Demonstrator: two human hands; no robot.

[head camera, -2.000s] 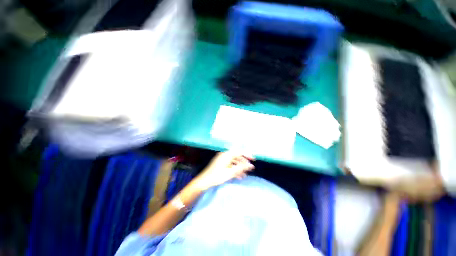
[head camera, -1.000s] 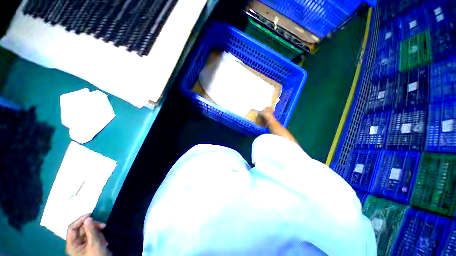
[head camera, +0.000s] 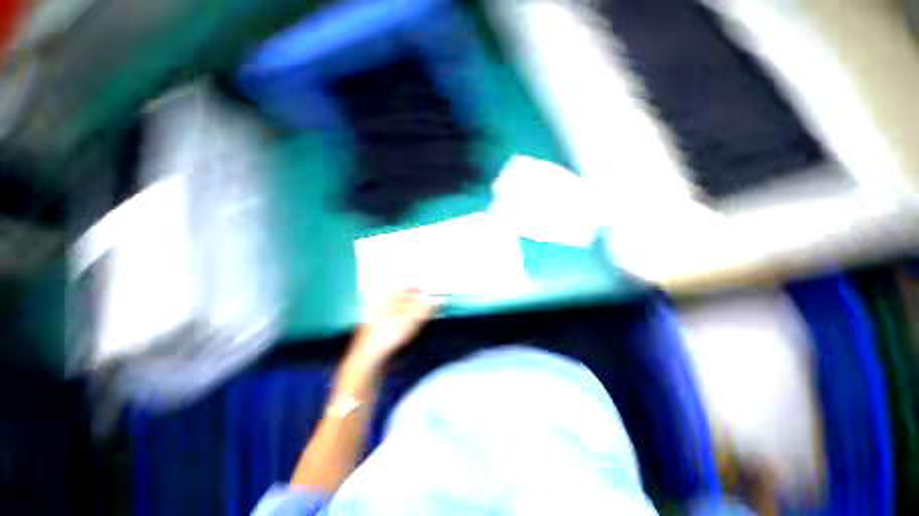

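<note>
The whole view is blurred. My left hand [head camera: 398, 320] is at the lower left edge of the white work sheet [head camera: 443, 260], at the bench's front edge. Its fingers are bent; whether they hold anything cannot be told. My right hand [head camera: 754, 482] is a small brownish blur low on the right, at a white sheet [head camera: 756, 378] in the blue crate [head camera: 677, 373]; its grip is not readable. A heap of small black parts [head camera: 408, 141] lies beyond the work sheet, spilling from the tipped blue bin [head camera: 338, 45].
A small white pad [head camera: 544, 200] lies right of the work sheet. Black tube rows [head camera: 715, 96] lie on a white stack [head camera: 645, 222] at the right. A bagged white stack [head camera: 151, 267] stands at the left. Blue crates [head camera: 272, 433] show below the green bench [head camera: 312, 242].
The view has swung back left from the crate to the bench. My left hand is still at the work sheet. My right hand is still at the crate, now lower and more blurred.
</note>
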